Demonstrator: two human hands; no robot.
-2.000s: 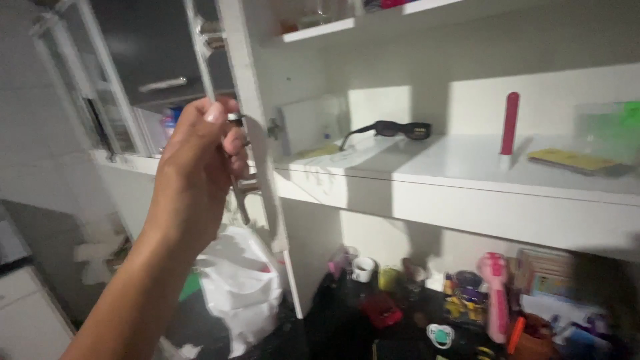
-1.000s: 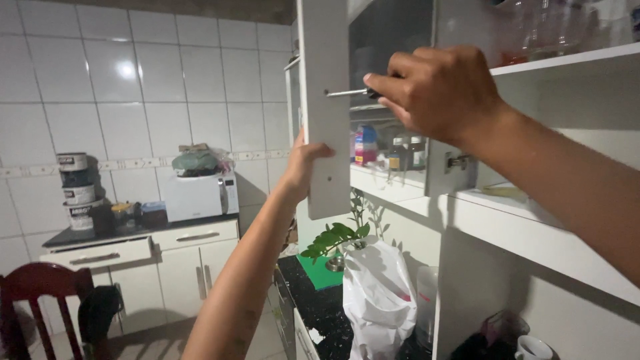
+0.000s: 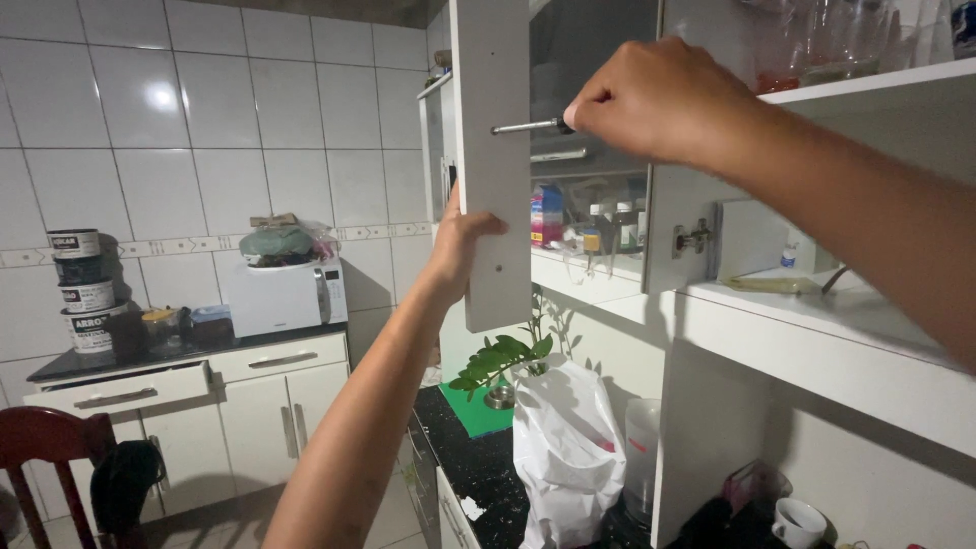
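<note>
My left hand grips the edge of a white cabinet door, thumb on the face turned to me. My right hand is closed around the dark handle of a screwdriver, whose metal shaft lies level with its tip at the upper part of that door face. A small round hole or screw shows lower on the same face. A metal hinge is on the cabinet wall to the right of the door. Most of the screwdriver's handle is hidden in my right hand.
Below the door, a white plastic bag and a green-leaved plant stand on the black speckled counter. Medicine bottles sit on a shelf behind the door. A white microwave and stacked tubs are across the room.
Two seconds ago one hand held a thin tool near the cabinet, with no other hand in view. Both hands are now at the door, placed much as one second ago. The view has swung left.
</note>
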